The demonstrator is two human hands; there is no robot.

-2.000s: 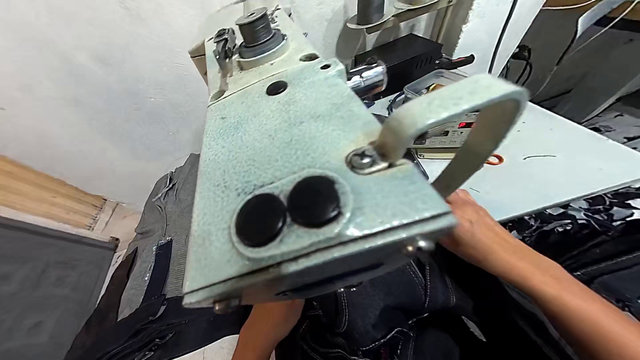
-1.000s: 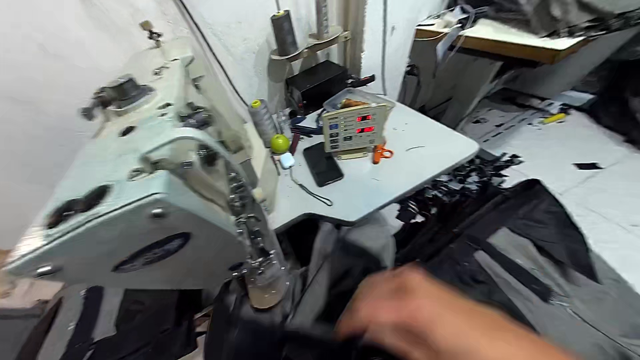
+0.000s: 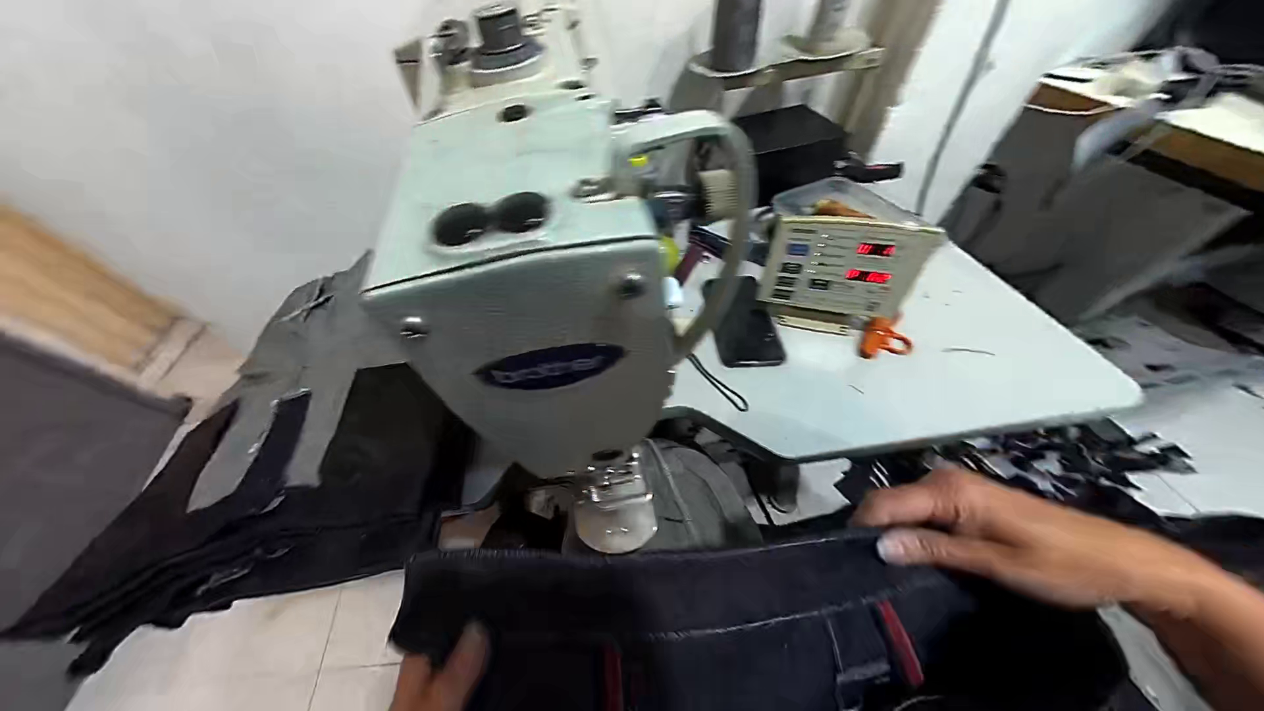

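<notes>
A pale green Brother sewing machine head (image 3: 523, 326) stands at centre, its presser foot (image 3: 614, 509) low over the machine bed. Just in front of the foot lies the straight edge of a dark denim garment (image 3: 731, 602) with red strips on it. My right hand (image 3: 987, 538) grips that edge at the right, thumb on top and fingers at the far side. At the lower left, my left hand (image 3: 444, 671) holds the garment near its left end; most of this hand is cut off or hidden by the cloth.
The white table (image 3: 968, 385) carries a control box (image 3: 844, 272) with red digits, a black phone (image 3: 748, 326), an orange-handled tool (image 3: 882, 338) and a clear plastic container (image 3: 849, 197). Dark and grey cloth pieces (image 3: 326, 434) are piled at left. Fabric scraps (image 3: 1037, 459) lie beyond the table edge.
The view has swung back left since one second ago. My right hand, blurred over dark cloth then, now holds the denim edge. My left hand has come into view at the lower left.
</notes>
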